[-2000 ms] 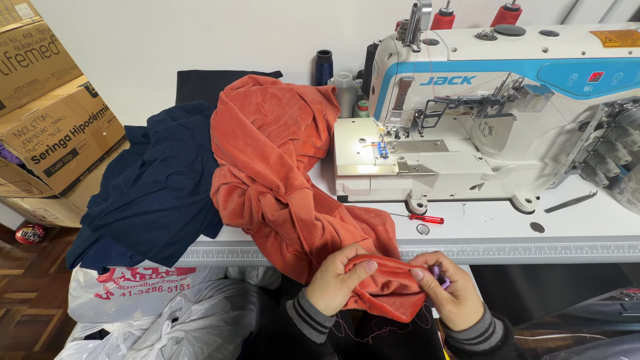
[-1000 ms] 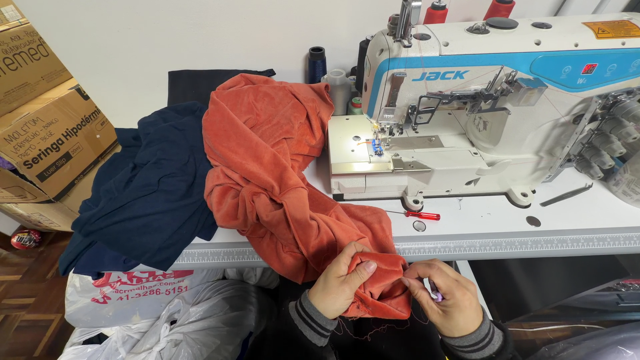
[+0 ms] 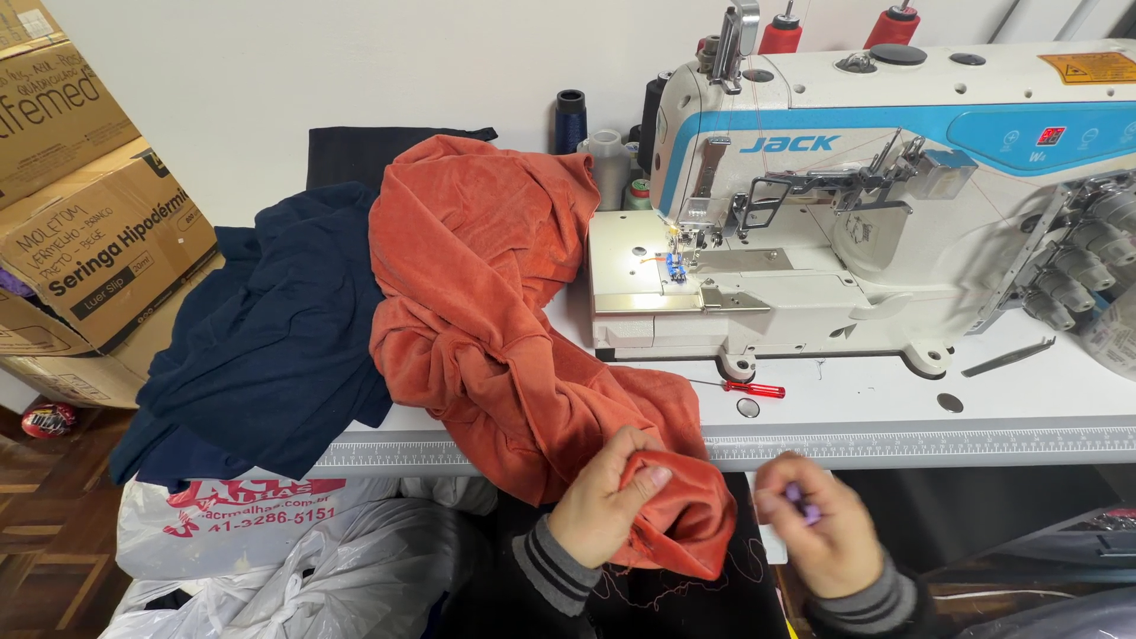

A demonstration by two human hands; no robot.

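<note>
My left hand (image 3: 612,497) grips the open end of an orange velour garment (image 3: 497,311), thumb on top of the folded edge. The rest of the garment lies bunched across the table's front edge. To the right, apart from the cloth, my right hand (image 3: 816,524) is closed around a small purple object (image 3: 803,502), mostly hidden by the fingers; its kind cannot be told. Loose orange threads (image 3: 657,590) dangle below the garment's end. Behind the hands stands a white and blue Jack industrial sewing machine (image 3: 852,222), its needle area lit.
Dark blue fabric (image 3: 266,328) lies left of the garment. A red-handled screwdriver (image 3: 754,390) and metal tweezers (image 3: 1008,357) rest before the machine. Thread spools (image 3: 571,122) stand behind. Cardboard boxes (image 3: 98,248) and plastic bags (image 3: 346,568) are at the left, beside and below the table (image 3: 550,448).
My right hand has moved right, away from the orange cloth it was touching. My left hand still holds the garment, whose end now hangs as a rounded, open fold.
</note>
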